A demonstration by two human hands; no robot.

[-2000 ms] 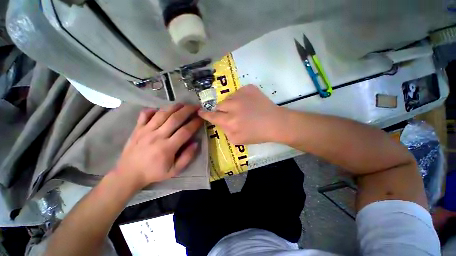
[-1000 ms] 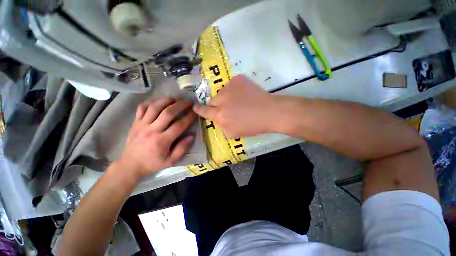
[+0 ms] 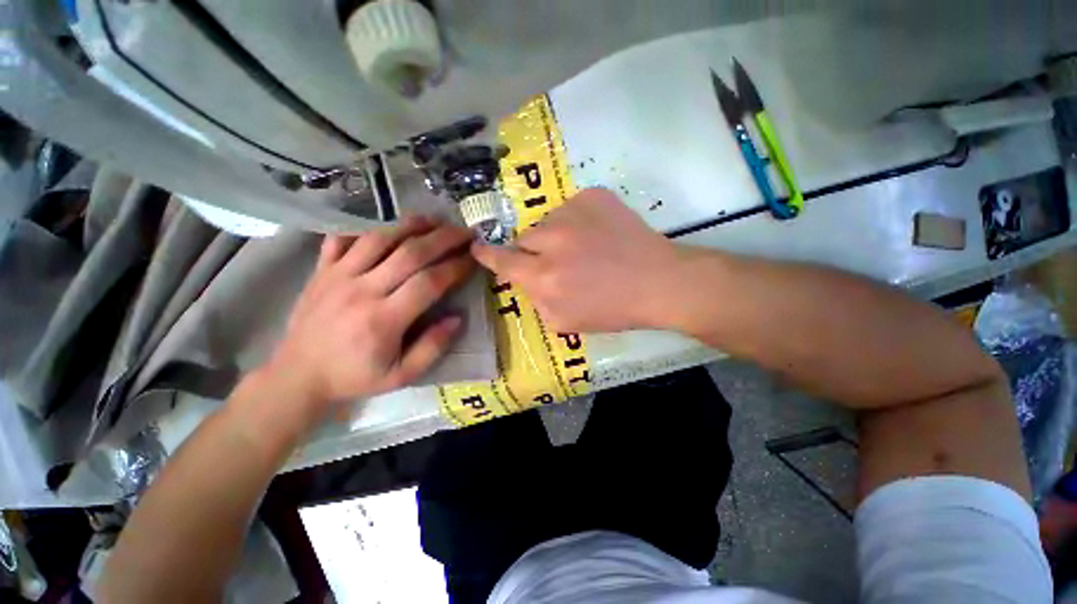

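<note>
Grey-beige cloth lies on the sewing machine bed, its folds heaped at the left. My left hand lies palm down on it, fingers together and thumb apart, fingertips near the presser foot area. My right hand is curled, its extended finger touching the cloth's right edge beside the presser foot; whether it pinches the cloth is hidden. Yellow tape with black "PIT" lettering lies along the cloth's right edge and shows below its lower edge. The needle is not clearly visible.
The machine head with a ribbed knob spans the top. Thread snips, a tan block and a dark tray are at right. A white sheet is below the table edge.
The cloth has moved up toward the machine head; its lower edge is higher and more yellow tape shows below it. Both hands keep nearly the same pose. The view has shifted slightly.
</note>
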